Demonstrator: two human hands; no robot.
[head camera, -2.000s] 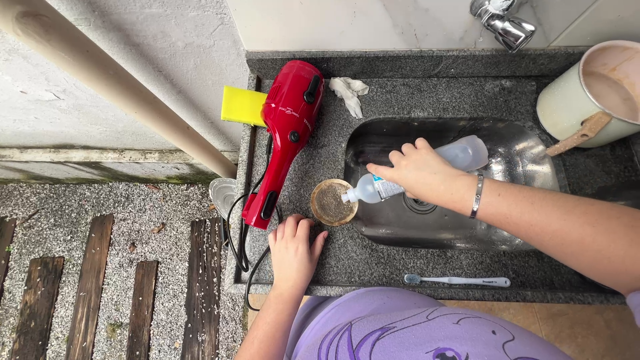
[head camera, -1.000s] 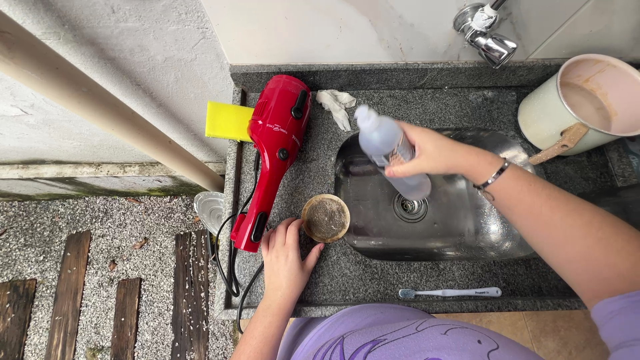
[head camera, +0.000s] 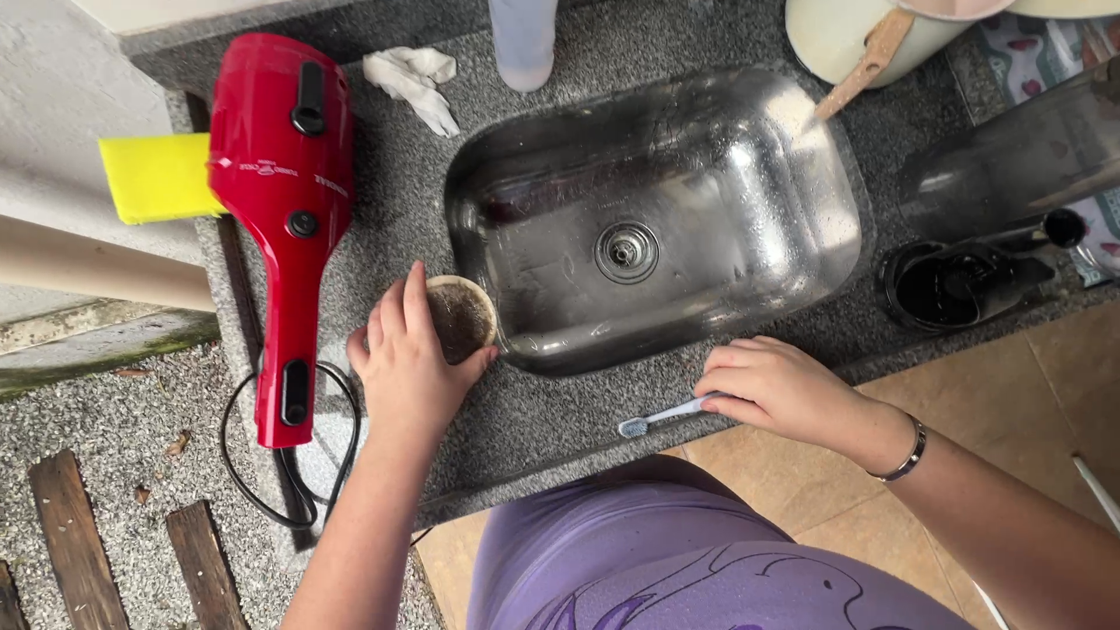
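My left hand (head camera: 416, 350) is closed around a small round filter-like cup (head camera: 458, 318) with a pale rim and a brownish, speckled inside, at the left edge of the steel sink (head camera: 560, 350). Near the counter's front edge, my right hand (head camera: 770, 385) has its fingers on the handle of a pale blue toothbrush (head camera: 667, 414), whose bristled head points left. Left of the cup lies a red handheld vacuum cleaner body (head camera: 293, 201) with a black cord. A translucent bottle (head camera: 523, 44) stands behind the sink, its top out of view.
A yellow sponge or cloth (head camera: 162, 178) lies beside the red appliance, and a crumpled white cloth (head camera: 414, 80) behind. At the right are a cream pot (head camera: 840, 44), a wooden-handled utensil (head camera: 875, 52), a dark transparent container (head camera: 1006, 157) and a black part (head camera: 945, 284).
My right hand has let go of the bottle, which now stands behind the sink, and has moved to the toothbrush. My left hand has come around the round cup. The view has shifted closer.
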